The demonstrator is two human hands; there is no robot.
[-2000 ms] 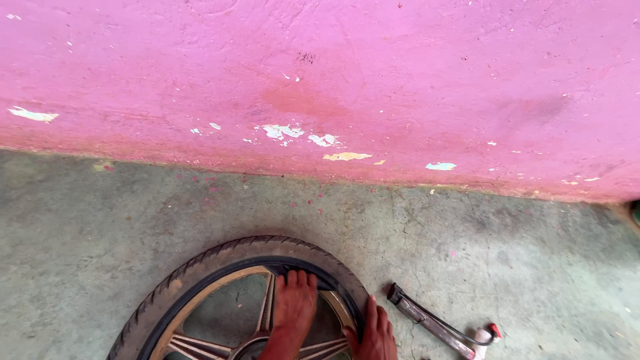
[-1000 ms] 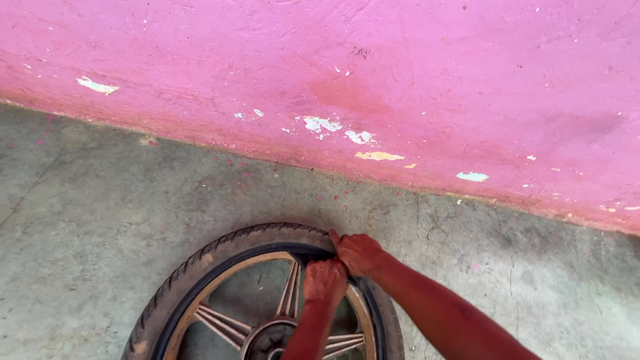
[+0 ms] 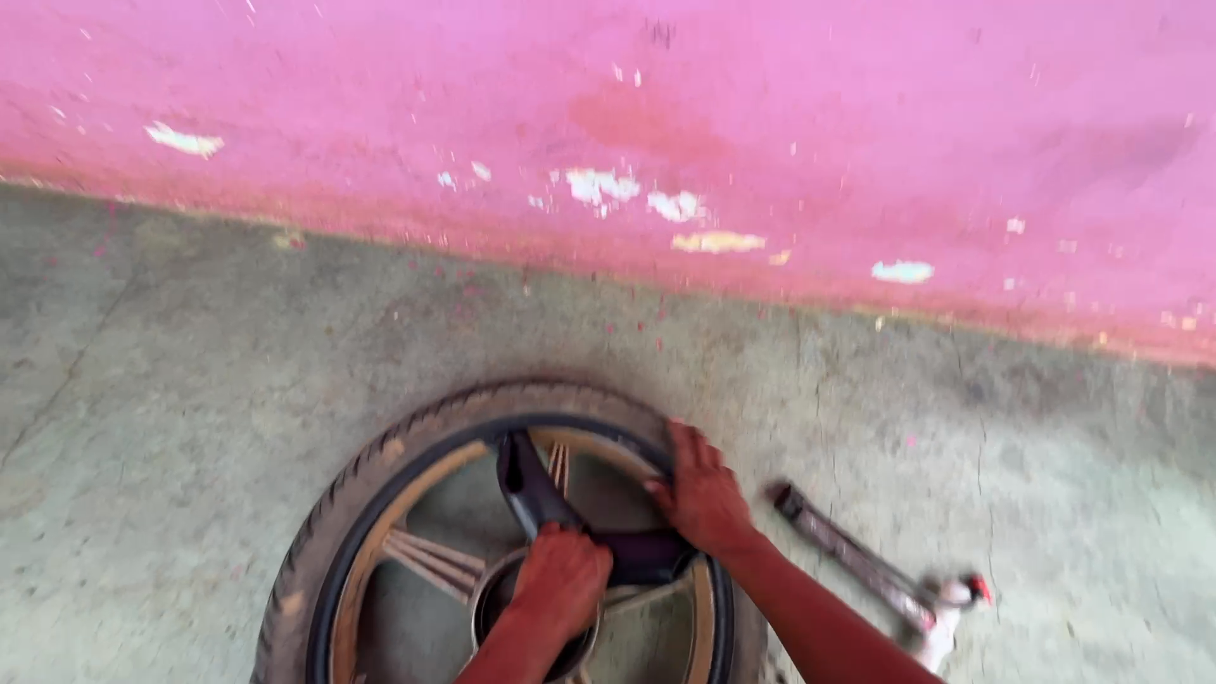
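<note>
A spoked alloy wheel (image 3: 432, 560) with its rubber tyre (image 3: 318, 532) lies flat on the concrete floor, its lower part cut off by the frame. My left hand (image 3: 560, 575) grips a black inner tube (image 3: 537, 489) over the hub, and a folded loop of the tube is pulled out across the rim. Both ends of that loop run to the gap between rim and tyre, at the top and at the right. My right hand (image 3: 705, 489) rests with spread fingers on the upper right of the tyre, near its inner edge, and holds nothing that shows.
To the right of the wheel a metal hand pump (image 3: 850, 551) lies on the floor, blurred, with a hose and a red-tipped end. A pink wall (image 3: 608, 123) with chipped paint rises behind the wheel.
The inner tube, not plainly seen outside the tyre before, is now drawn out towards the hub in my left hand. My right hand has moved apart from my left, onto the tyre.
</note>
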